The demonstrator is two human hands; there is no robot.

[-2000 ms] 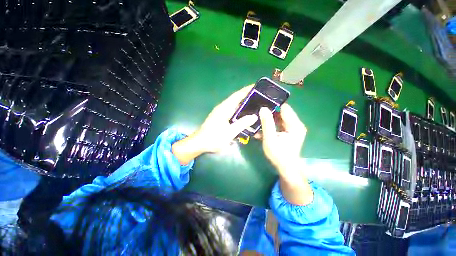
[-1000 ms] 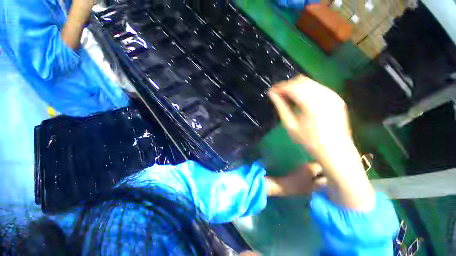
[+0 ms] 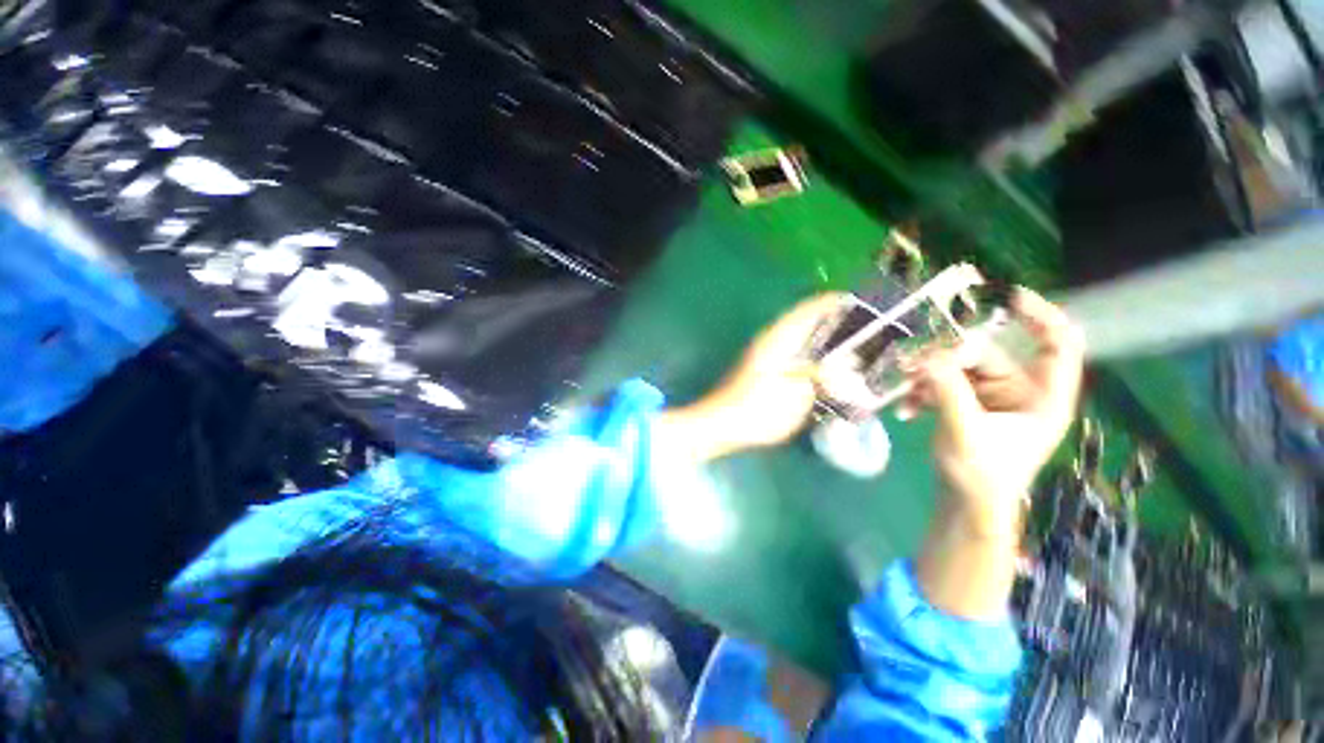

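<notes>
My left hand (image 3: 762,380) grips the left end of a blurred display module (image 3: 868,331) with a dark face and a pale border. The module is held tilted above the green bench mat (image 3: 784,530). My right hand (image 3: 1002,414) is at the module's right end, with its fingers bent around it. Motion blur hides the exact finger contacts and whether the right fingertips also hold a small tool. A round white thing (image 3: 852,444), possibly a pot, shows just below the module.
Glossy black blister trays (image 3: 436,189) cover the left and upper left. One loose module (image 3: 764,174) lies on the mat beyond my hands. A pale metal post (image 3: 1205,290) rises at right. Blurred stacked modules (image 3: 1162,624) stand at lower right. Blue cloth (image 3: 66,319) shows at far left.
The view has swung back from the trays toward the bench. My right hand, earlier raised with fingertips together near the trays, is now beside my left hand at the module.
</notes>
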